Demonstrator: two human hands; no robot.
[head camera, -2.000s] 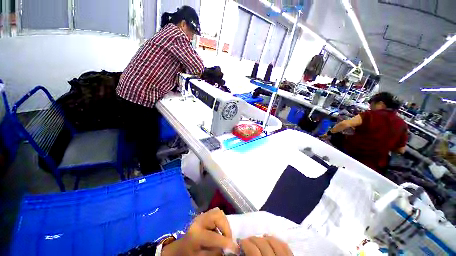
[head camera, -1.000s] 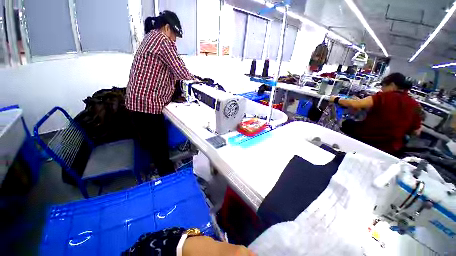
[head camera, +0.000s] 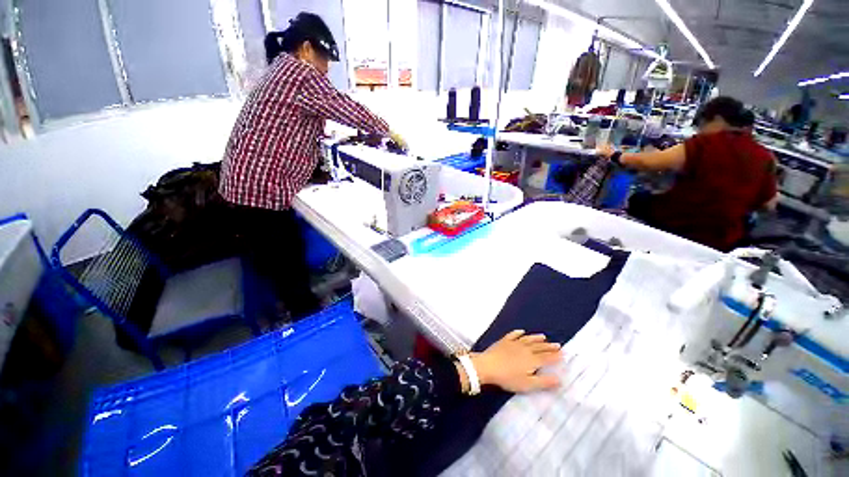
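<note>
My left hand (head camera: 519, 361) lies flat, fingers spread, on the pale striped panel (head camera: 596, 373) near its left edge. The navy panel (head camera: 549, 303) lies beside and partly under the striped one on the white machine table. My right hand is out of the picture. The white sewing machine (head camera: 791, 326) with blue stripe stands at the right; its needle area (head camera: 694, 391) is brightly lit, close to the striped panel. A slim dark tool (head camera: 793, 464) lies on the machine bed at the lower right.
A blue plastic crate (head camera: 233, 401) is at lower left. Behind it stand a blue chair (head camera: 200, 298) and a person in a checked shirt (head camera: 279, 130) at a neighbouring machine (head camera: 400, 191). A red tray (head camera: 456, 217) sits near that machine. A person in dark red (head camera: 721, 182) sits at the right.
My left hand has come up from the lower edge onto the panels. The striped panel now lies flatter and extends toward me. My right hand, seen two seconds ago, has left the picture.
</note>
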